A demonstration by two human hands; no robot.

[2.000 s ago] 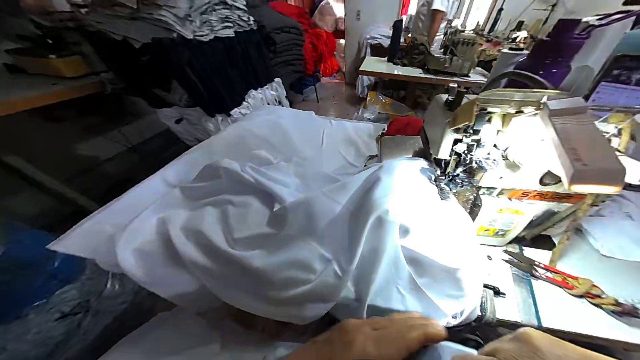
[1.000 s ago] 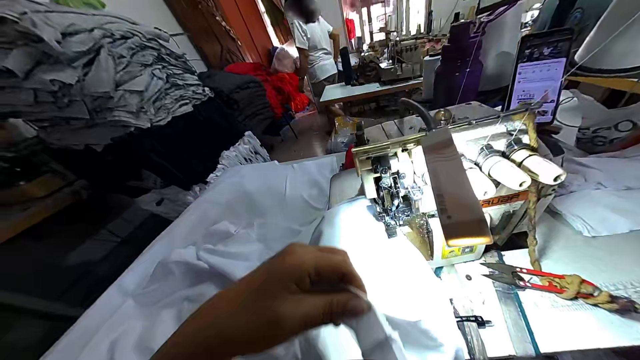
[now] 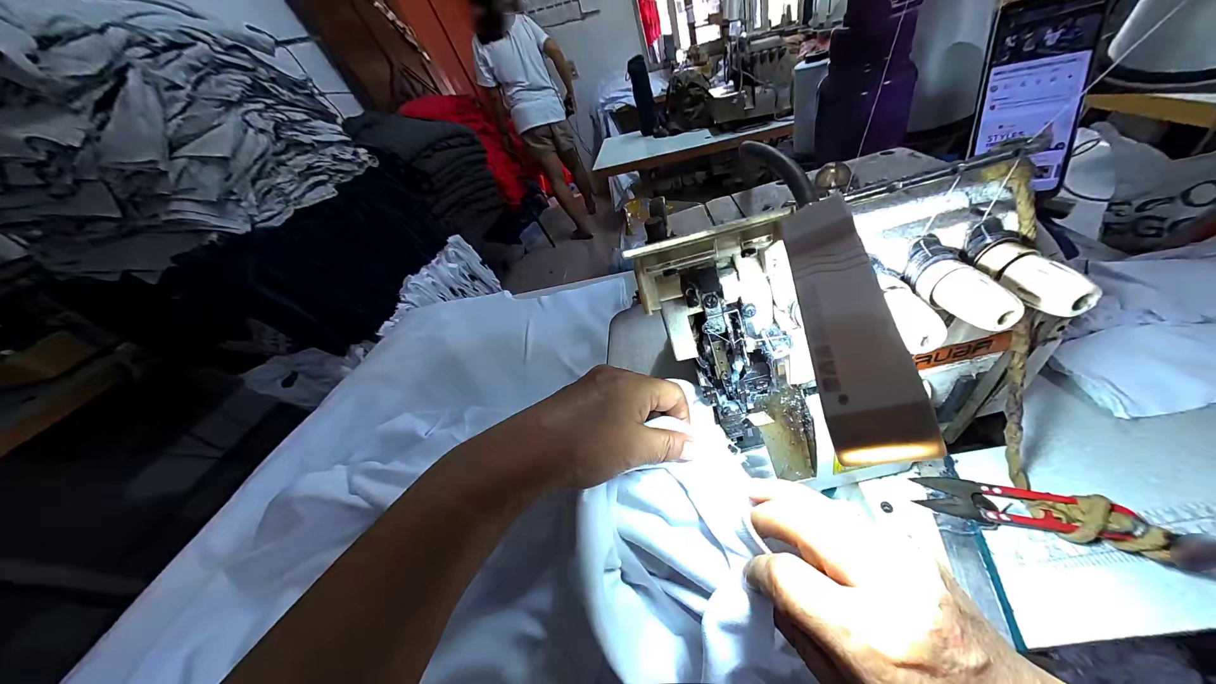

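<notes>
White fabric (image 3: 418,446) spreads over the table and bunches below an overlock sewing machine (image 3: 750,332). My left hand (image 3: 617,427) pinches a fold of it between thumb and fingers, just left of the presser foot. Closer to me and to the right, my right hand (image 3: 845,579) grips the fabric's edge between thumb and forefinger. A stretch of that edge runs between the two hands, beside the foot area. Bright lamplight falls on the machine front and on my right hand. The fingers of my right hand beyond the forefinger are partly hidden.
Red-handled thread snips (image 3: 1035,508) tied with cord lie right of the machine. Behind it a phone (image 3: 1031,95) stands upright. Piled grey cloth (image 3: 161,123) fills the left back. A person (image 3: 532,85) is farther off, near another sewing table (image 3: 684,147).
Since one second ago my left hand has moved toward the presser foot, and my right hand has come into view holding the fabric. The view has swung from two seconds ago.
</notes>
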